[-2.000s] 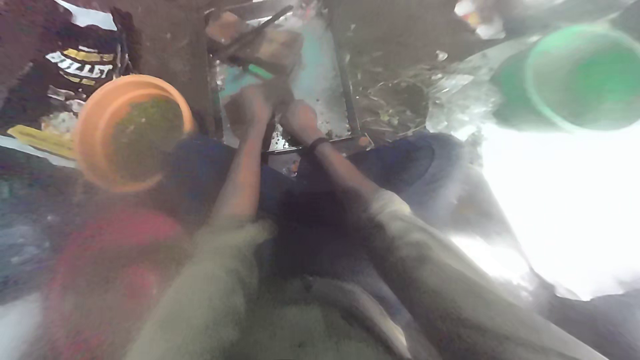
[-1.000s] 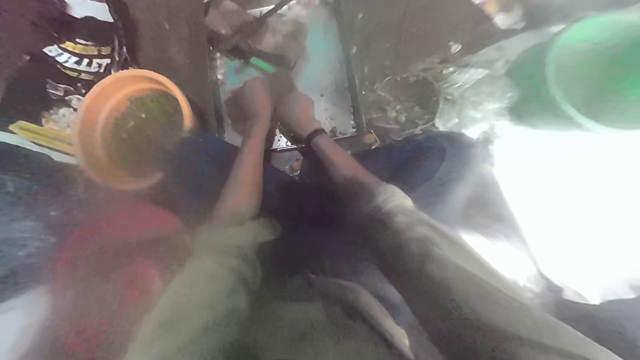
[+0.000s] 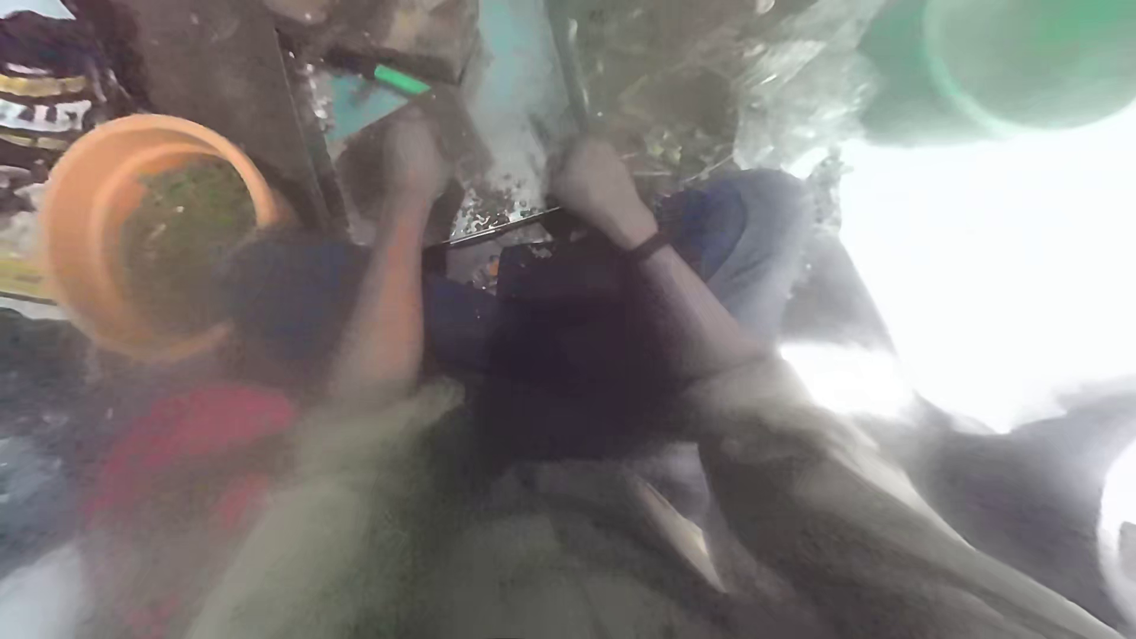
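Observation:
Low over a dark-edged tray (image 3: 519, 217) with a pale blue-green, wet-looking surface is my left hand (image 3: 415, 155). It is blurred and closed-looking, and what it may hold cannot be made out. My right hand (image 3: 599, 182), with a dark band on its wrist, is at the tray's near right corner; its fingers look curled at the rim, but the blur hides whether they grip it. A bright green piece (image 3: 401, 80), perhaps part of a handle, lies just above my left hand beside brown blocky material (image 3: 426, 35).
An orange bucket (image 3: 67, 222) with green-brown matter stands at the left, near a dark bag (image 3: 44, 98) bearing writing. A blurred red object (image 3: 204, 435) is lower left. At the upper right are clear plastic sheeting (image 3: 799, 71), a green tub (image 3: 896, 80) and a bright white surface (image 3: 994, 266).
My hands, close together over the tray before, have moved apart. My right hand is now at the tray's near right corner.

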